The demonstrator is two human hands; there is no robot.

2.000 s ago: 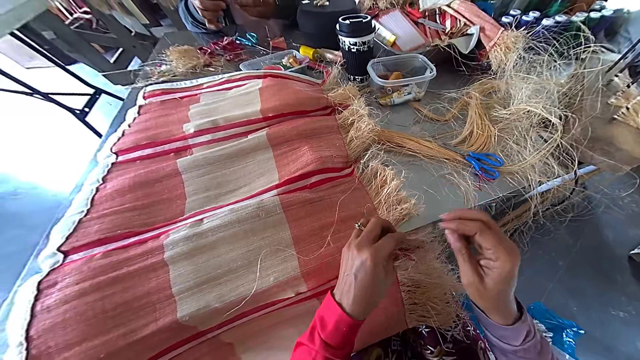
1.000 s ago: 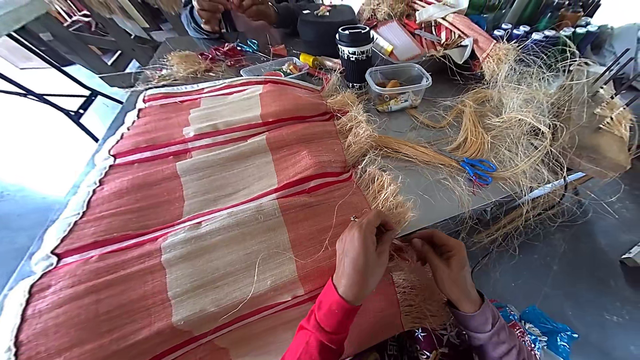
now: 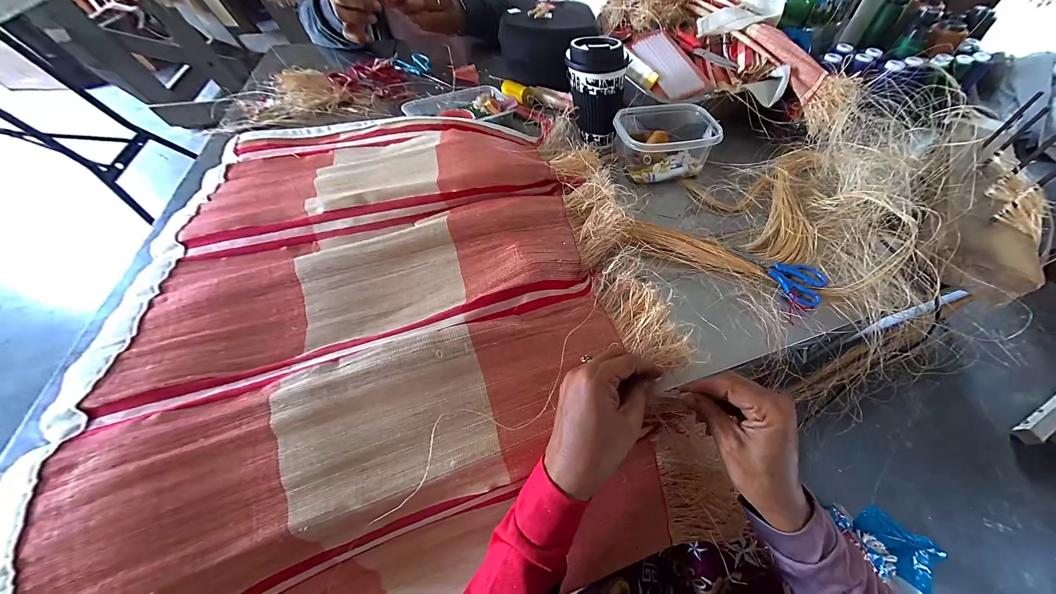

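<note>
A striped woven cloth (image 3: 379, 289) in coral, cream and red lies over the table, with a pale fibre fringe (image 3: 639, 318) down its right edge. My left hand (image 3: 598, 412) pinches the fringed edge near the lower right of the cloth. Just right of it, my right hand (image 3: 755, 437) has thumb and forefinger closed on fringe fibres at the same edge. One loose pale strand (image 3: 433, 450) curls over the cloth, left of my left hand. Blue-handled scissors (image 3: 796, 285) rest by a bundle of straw-coloured fibres (image 3: 701, 247); the bundle partly covers their blades.
Behind the cloth stand a lidded black-and-white cup (image 3: 596, 91) and a clear plastic tub (image 3: 668, 153) with small items. Tangled fibres (image 3: 874, 198) cover the table's right side. Spools of thread (image 3: 907, 66) are at the back right. Another person's hands (image 3: 388, 15) show at the top.
My right hand has come in from the right, from apart from the fringe to touching it beside my left hand. The scissors and cup have not moved.
</note>
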